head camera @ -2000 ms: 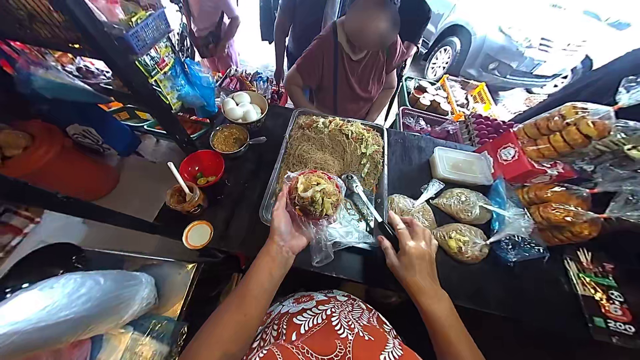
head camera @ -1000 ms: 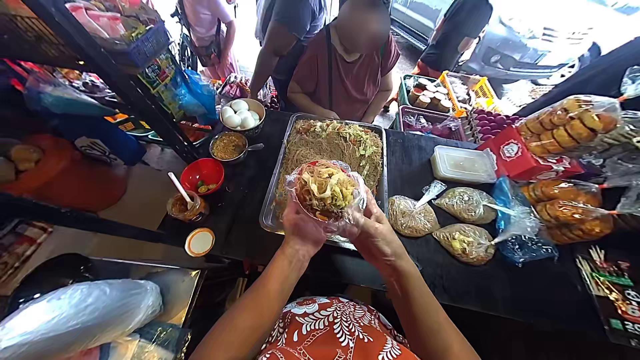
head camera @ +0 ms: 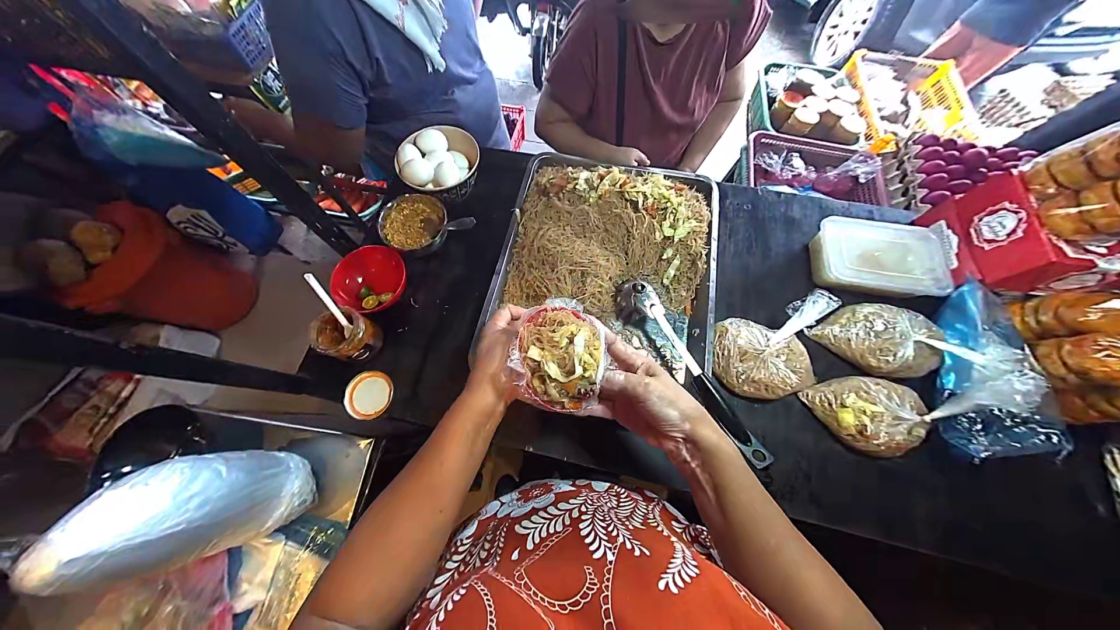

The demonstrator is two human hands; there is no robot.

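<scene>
Both my hands hold a plastic-lined bowl of noodles and cabbage (head camera: 561, 357) above the tray's front edge. My left hand (head camera: 500, 354) grips its left side, and my right hand (head camera: 652, 394) has its fingers against the right side. Behind the bowl lies a metal tray (head camera: 713, 210) spread with thin noodles (head camera: 569, 236) and shredded cabbage. A serving utensil with a black-and-white handle (head camera: 678, 341) rests in the tray, its black end reaching over the table near my right wrist. Right of the tray sit several knotted plastic bags of noodles (head camera: 763, 357).
Left of the tray stand a bowl of white eggs (head camera: 472, 144), a bowl of brown crumbs (head camera: 413, 221), a red bowl (head camera: 359, 262) and an open jar (head camera: 350, 339). A lidded plastic container (head camera: 882, 255) and red box (head camera: 1006, 229) stand right. Two people (head camera: 647, 87) are across the table.
Two seconds ago my right hand was on the table by the utensil; it came to the bowl and stays there. A person in blue has come closer at the left. The view has shifted.
</scene>
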